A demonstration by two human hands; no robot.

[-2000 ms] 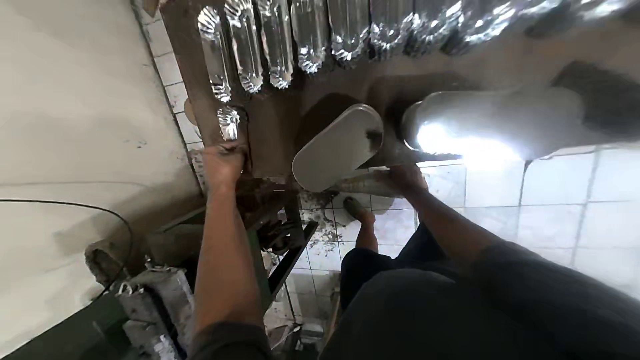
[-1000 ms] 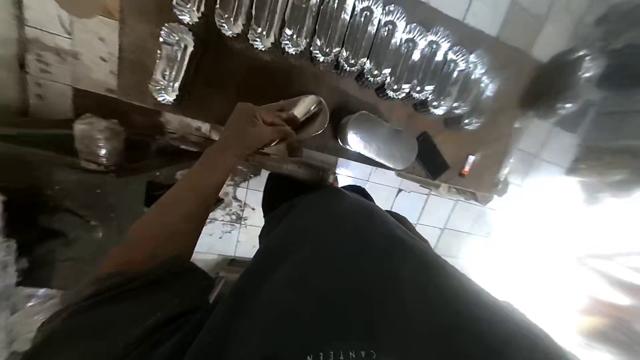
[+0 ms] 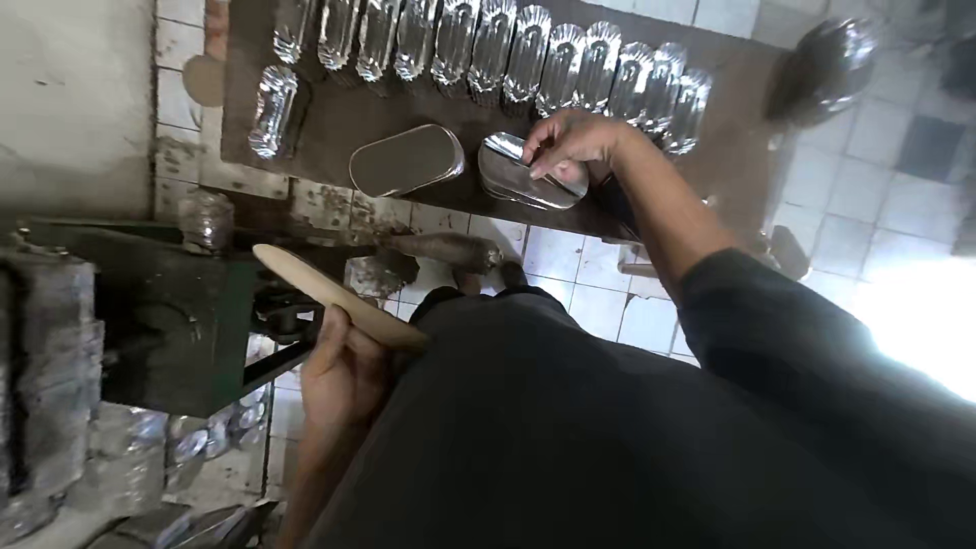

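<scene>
My left hand [image 3: 347,374], low and left of centre, grips a stack of flat oval pieces [image 3: 335,293], seen edge-on and tan. My right hand [image 3: 572,145] is over a pile of shiny silver oval sheets [image 3: 526,183]; its thumb and fingers pinch the raised edge of the top sheet. Left of that pile lies another pile of oval sheets with a dull grey-brown face [image 3: 408,162]. Fluted silver foil trays [image 3: 454,42] stand in a row of stacks behind both piles. One more fluted foil tray [image 3: 273,110] lies apart at the left.
A brown low table [image 3: 328,122] bears the piles and trays. At the left stands a dark green machine frame [image 3: 175,320], with a clear plastic-wrapped bundle [image 3: 206,217] by its top edge. A large shiny round bundle [image 3: 823,72] is at the upper right. White tiles [image 3: 564,259] cover the floor.
My left hand has moved away from the table's sheets and now holds a stack near my body. My right hand has come onto the silver pile. The view has shifted.
</scene>
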